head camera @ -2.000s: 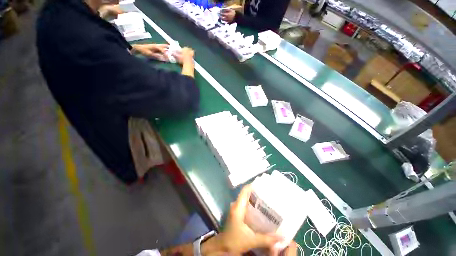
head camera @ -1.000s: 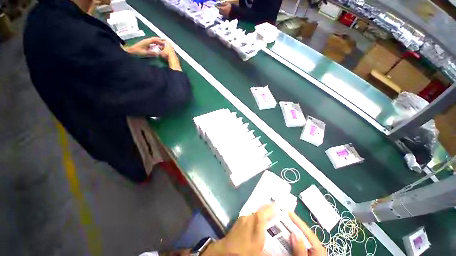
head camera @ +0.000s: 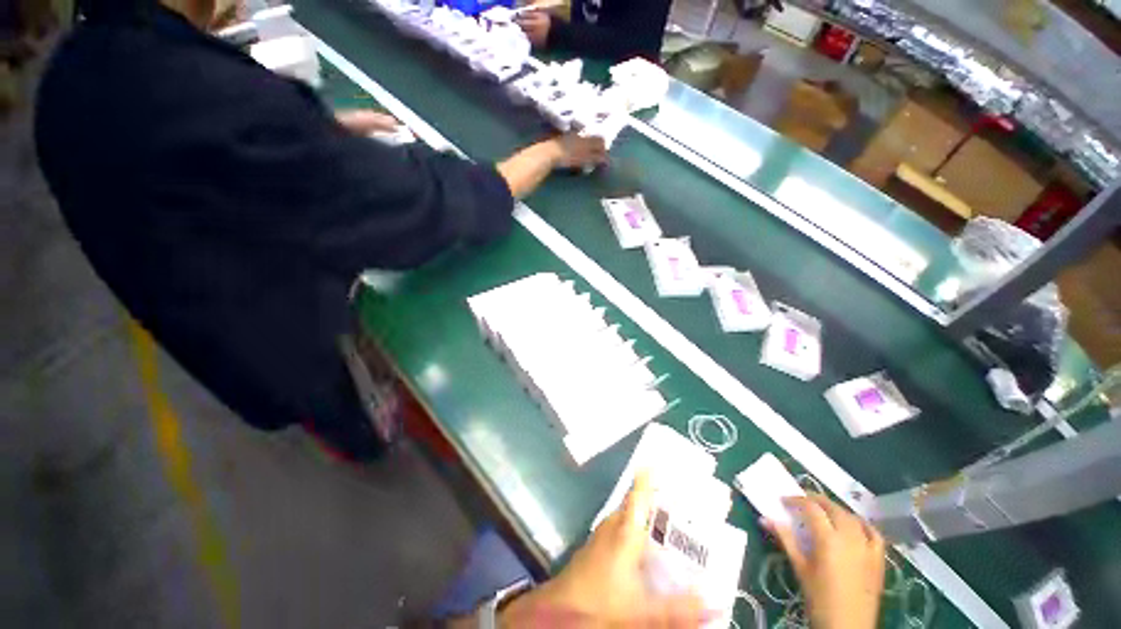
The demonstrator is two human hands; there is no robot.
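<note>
My left hand (head camera: 621, 571) is shut on a white folded carton (head camera: 688, 541) with a black barcode print, near the bottom edge. Flat white box blanks (head camera: 664, 455) lie just beyond it, partly hidden by the hand and carton. My right hand (head camera: 836, 559) is over the near end of a small white stack of cards (head camera: 765, 479), fingertips touching it. Whether it grips a card cannot be told. A tangle of thin pale rings (head camera: 910, 596) lies partly under and around my right hand. Another loose ring group (head camera: 712, 431) lies beyond the blanks.
A row of white cartons (head camera: 566, 369) with upright flaps stands at left. White packs with purple panels (head camera: 790, 342) lie along the green belt beyond the pale rail (head camera: 688, 356). A slanting grey post (head camera: 1008, 492) is at right. A dark-sleeved person (head camera: 283, 209) reaches over the belt.
My right hand has left the carton and moved right to the small stack. Packs on the belt have shifted right and nearer. The neighbour's arm now reaches across the rail.
</note>
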